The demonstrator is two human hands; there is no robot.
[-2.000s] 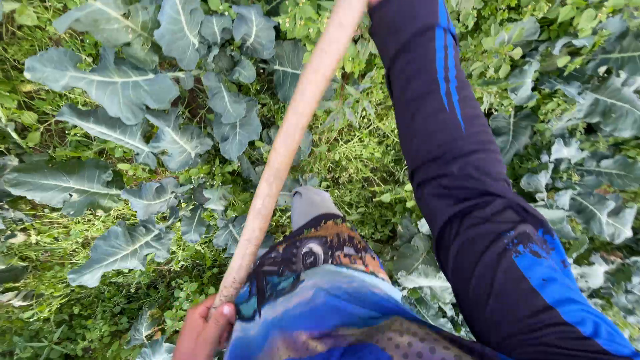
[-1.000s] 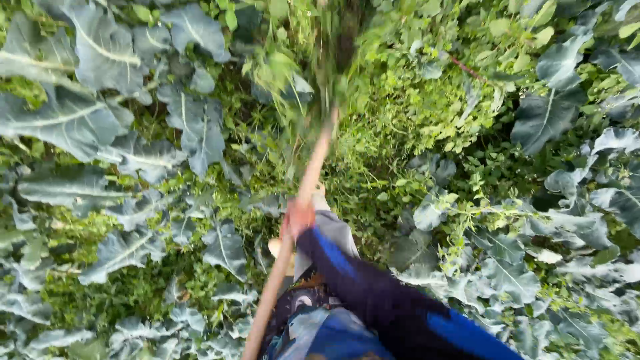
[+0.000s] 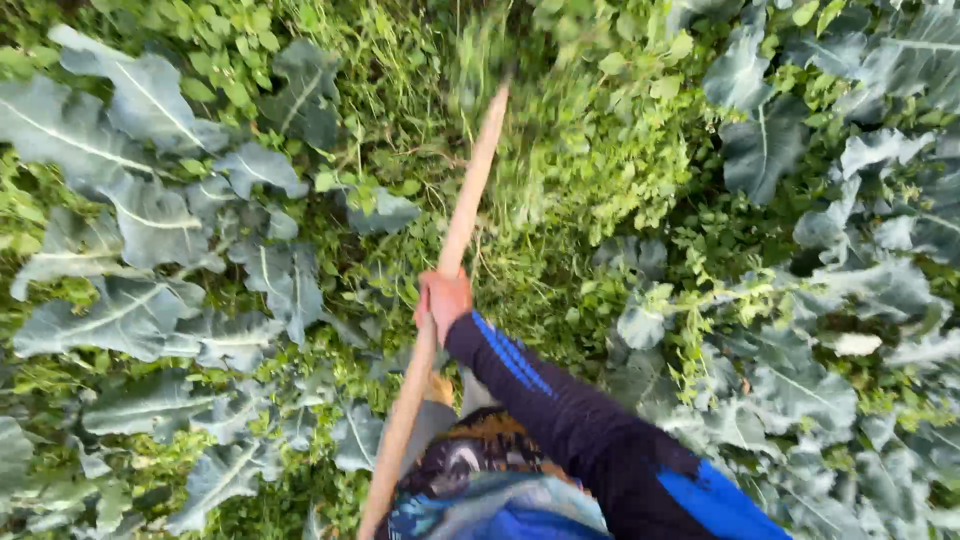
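A long pale wooden handle (image 3: 474, 191) runs from the bottom edge up to the weeds at the top centre. My right hand (image 3: 445, 300), in a dark sleeve with blue marks, is closed around it at about mid-length. Whatever sits at the handle's far end is hidden by foliage and blur. The handle's lower part passes beside my patterned shirt and leaves the frame at the bottom. My left hand is out of view. Low green weeds (image 3: 555, 150) surround the far end.
Leafy brassica plants with grey-green leaves (image 3: 142, 217) stand in a row at the left, and more brassica leaves (image 3: 795, 375) spread at the right. Dense weeds grow between the rows. My feet and grey trouser legs (image 3: 427, 424) show just below the hand.
Two seconds ago my left hand gripped the handle's lower end; it is now out of view. My right hand, then at the top edge, is now near the centre, and the handle reaches forward into the weeds.
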